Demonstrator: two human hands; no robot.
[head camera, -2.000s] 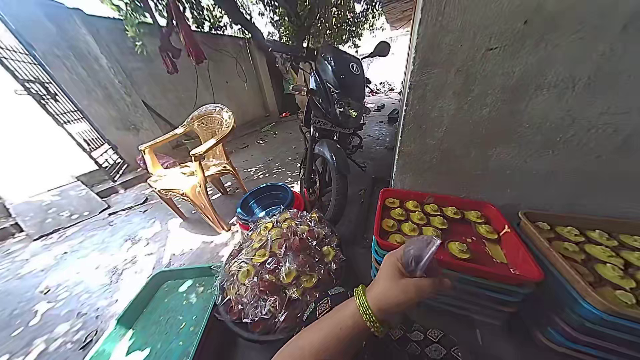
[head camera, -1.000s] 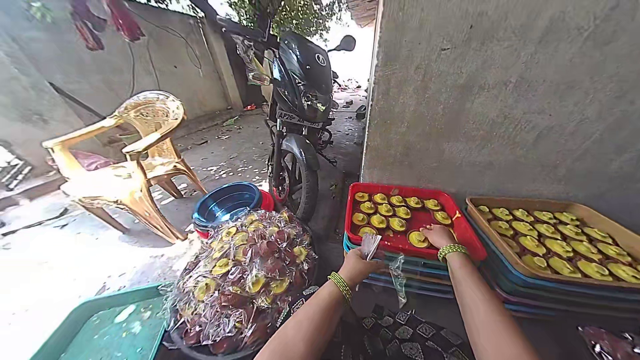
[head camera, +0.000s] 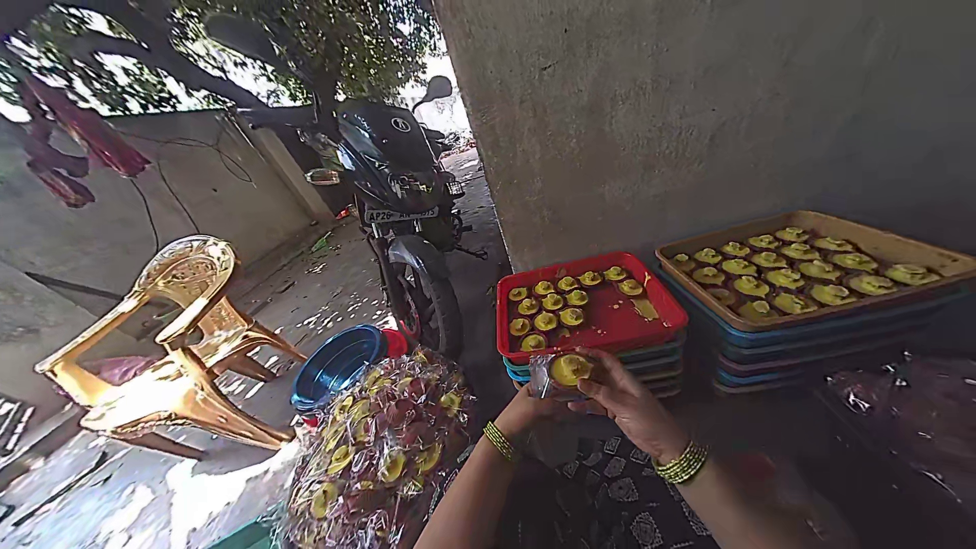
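Between my two hands, just in front of the red plastic tray (head camera: 598, 329), is a round yellow-topped piece (head camera: 570, 370). My right hand (head camera: 629, 404) grips its right side with the fingertips. My left hand (head camera: 531, 415) holds a clear plastic bag (head camera: 541, 377) against the piece's left side; whether the piece is inside the bag cannot be told. Similar yellow-topped pieces stand in rows in the red tray, mostly toward its left and back. At the lower left rises a large heap of pieces wrapped in clear plastic (head camera: 381, 450).
A tan tray (head camera: 907, 252) full of yellow-topped pieces tops a stack at the right, beside the wall (head camera: 648, 130). A blue basin (head camera: 339, 366) sits behind the heap. A golden plastic chair (head camera: 191, 343) is at the left, a motorcycle (head camera: 404, 198) behind. Clear plastic (head camera: 907, 419) lies at the lower right.
A second ago my right hand was at a piece in the red tray; now it holds one beside the bag in my left hand. The red tray holds fewer pieces.
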